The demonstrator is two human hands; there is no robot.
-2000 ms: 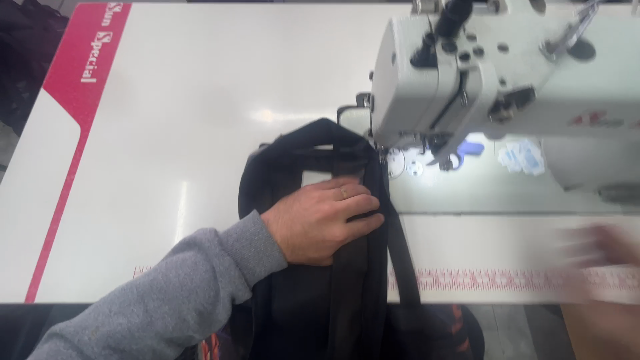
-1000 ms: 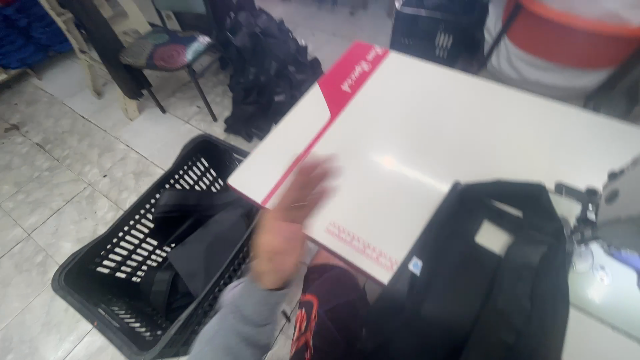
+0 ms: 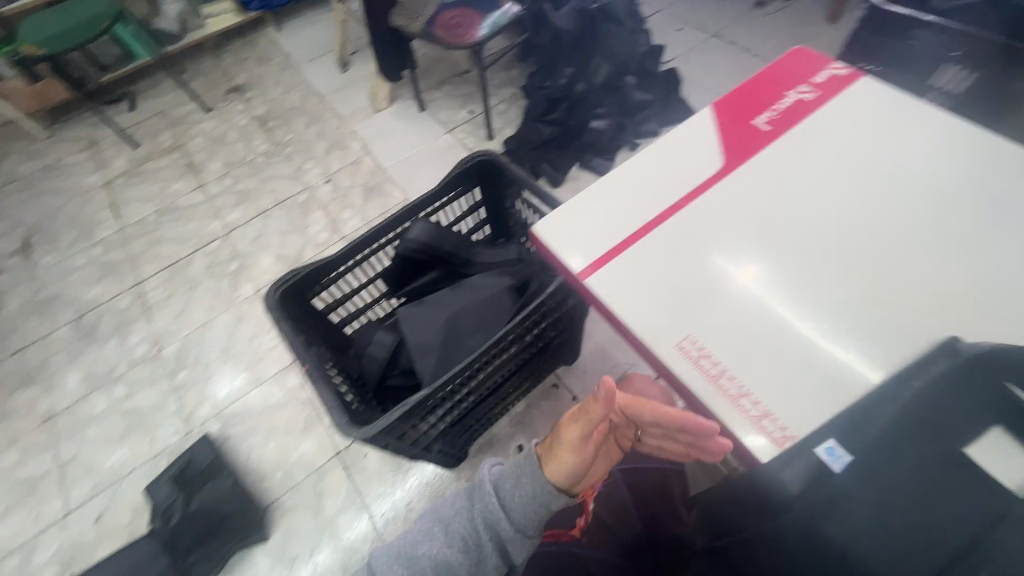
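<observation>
My left hand (image 3: 632,436), in a grey sleeve with a ring on one finger, is held in the air beside the near edge of the white sewing table (image 3: 800,240). Nothing is in it; the fingers lie together and the thumb stands up. At the lower right a black fabric piece (image 3: 872,504) with a small white-and-blue sticker and a pale rectangular patch rests over the table's corner, to the right of that hand. My right hand is out of the frame.
A black plastic basket (image 3: 472,424) holding black fabric pieces (image 3: 460,316) stands on the tiled floor left of the table. More black fabric (image 3: 200,504) lies on the floor at lower left. Behind the basket are a dark fabric heap (image 3: 596,88) and a chair (image 3: 472,28).
The view has swung left, away from the sewing machine. My left hand was on the black fabric two seconds ago and is now off it. My right hand has left the view.
</observation>
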